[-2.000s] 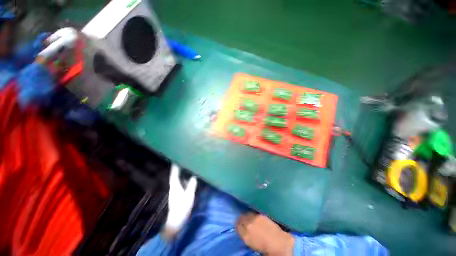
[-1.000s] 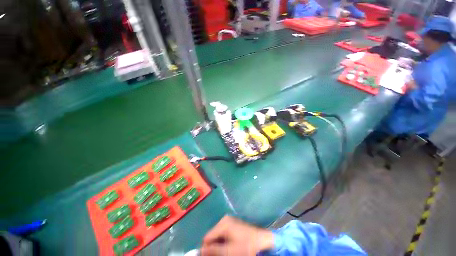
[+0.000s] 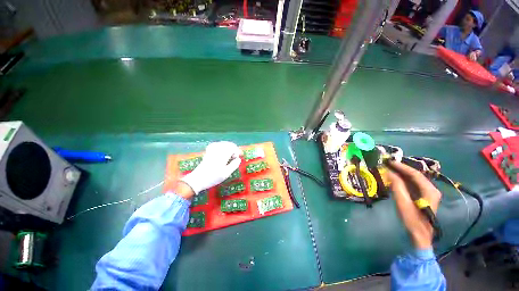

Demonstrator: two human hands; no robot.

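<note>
An orange-red tray (image 3: 247,221) holds rows of small green circuit boards (image 3: 233,205). My left hand (image 3: 214,165), in a white glove, is over the tray's upper middle with its fingers pinched together. A thin solder wire (image 3: 122,201) runs from the left side to this hand, which hides its end. My bare right hand (image 3: 414,196) is at the iron stand on the right, closed around a black soldering iron handle with a yellow band (image 3: 423,203). The iron's tip is hidden. Side cutters (image 3: 290,177) lie at the tray's right edge, their handles spread.
A grey box (image 3: 37,170), a blue pen (image 3: 82,155) and a solder spool (image 3: 27,249) are at left. Beyond the tray's right side are a metal post (image 3: 336,74) and a tool tray (image 3: 331,165) with a bottle (image 3: 340,132) and yellow ring (image 3: 344,183). A person (image 3: 462,41) is far right.
The view has swung left from the last frame. My gloved left hand has come up over the boards. My right hand has moved from the bench front to the iron stand and closed on the iron.
</note>
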